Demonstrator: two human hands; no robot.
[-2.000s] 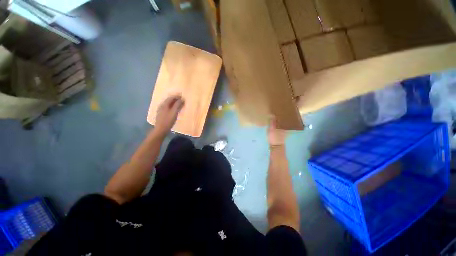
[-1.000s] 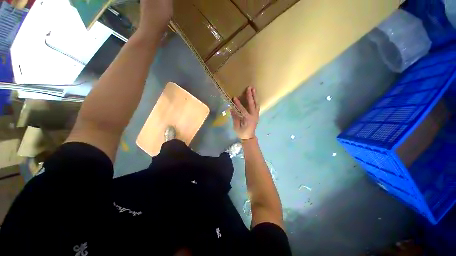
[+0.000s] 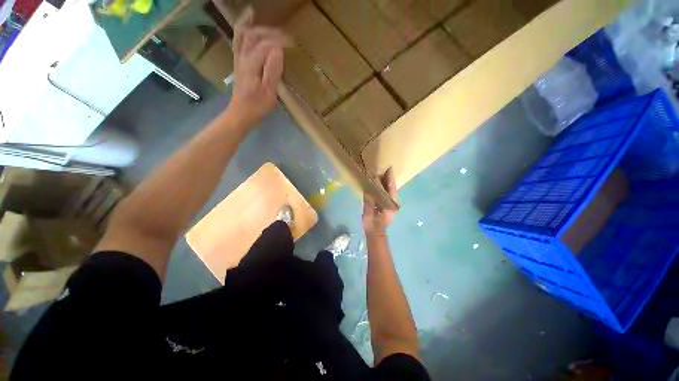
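The large master carton (image 3: 439, 141) stands at the upper right, open, with rows of brown inner cartons (image 3: 372, 111) inside. One long flap (image 3: 327, 141) is tilted up and seen almost edge-on. My left hand (image 3: 258, 71) holds the flap's upper edge with bent fingers, slightly blurred. My right hand (image 3: 380, 208) grips the same flap's near corner, fingers on one side. Another flap spreads outward to the right. The carton's far side is cut off by the picture's edge.
A light wooden stool (image 3: 238, 223) is on the floor, one shoe overlapping it. A blue crate (image 3: 536, 231) lies at the right, with clear plastic (image 3: 558, 97) behind. Open cartons are at the left; a white table (image 3: 67, 82) and green bench are upper left.
My left hand moved from above the stool to the carton's flap. My right hand stayed near the flap's corner. The flap now stands nearly edge-on, and the view has turned.
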